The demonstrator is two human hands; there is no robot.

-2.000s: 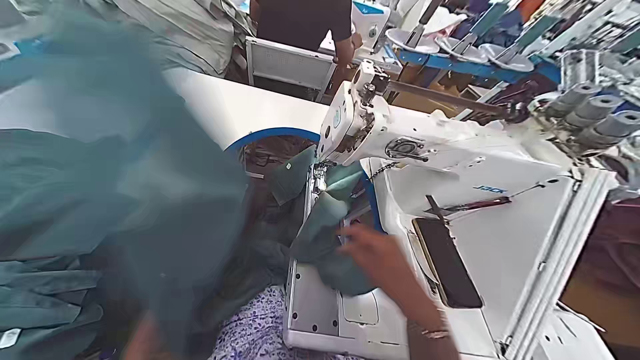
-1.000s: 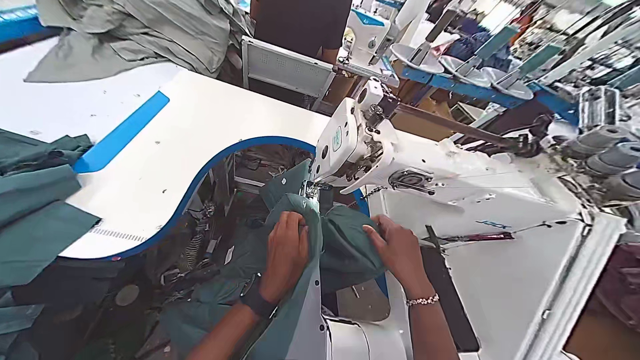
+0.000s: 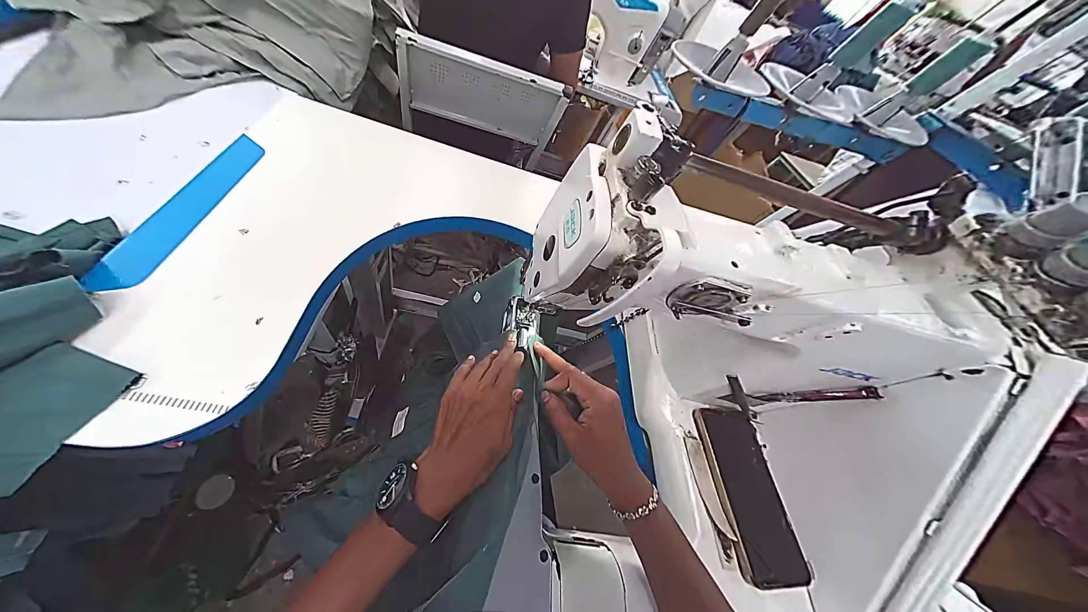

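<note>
A white Jack industrial sewing machine (image 3: 586,229) stands at the centre right, its metal presser foot (image 3: 520,321) over green fabric (image 3: 476,319). My left hand (image 3: 478,416), with a dark watch at the wrist, lies flat on the fabric, fingertips close to the presser foot. Just to its right, my right hand (image 3: 586,416), with a bracelet, pinches the fabric edge between thumb and fingers near the foot. The green fabric hangs down under my left forearm, and part of it is hidden by my hands.
A white table (image 3: 357,161) with a blue curved edge lies left, with green cloth pieces (image 3: 51,357) and a grey fabric pile (image 3: 212,51) on it. A dark phone (image 3: 752,497) rests on the machine bed beside tweezers (image 3: 816,394). A person (image 3: 501,34) is behind the table.
Two seconds ago a large green cloth covered the left of the view; it has dropped below the table edge. Both hands are now together at the presser foot; one second ago they were farther apart.
</note>
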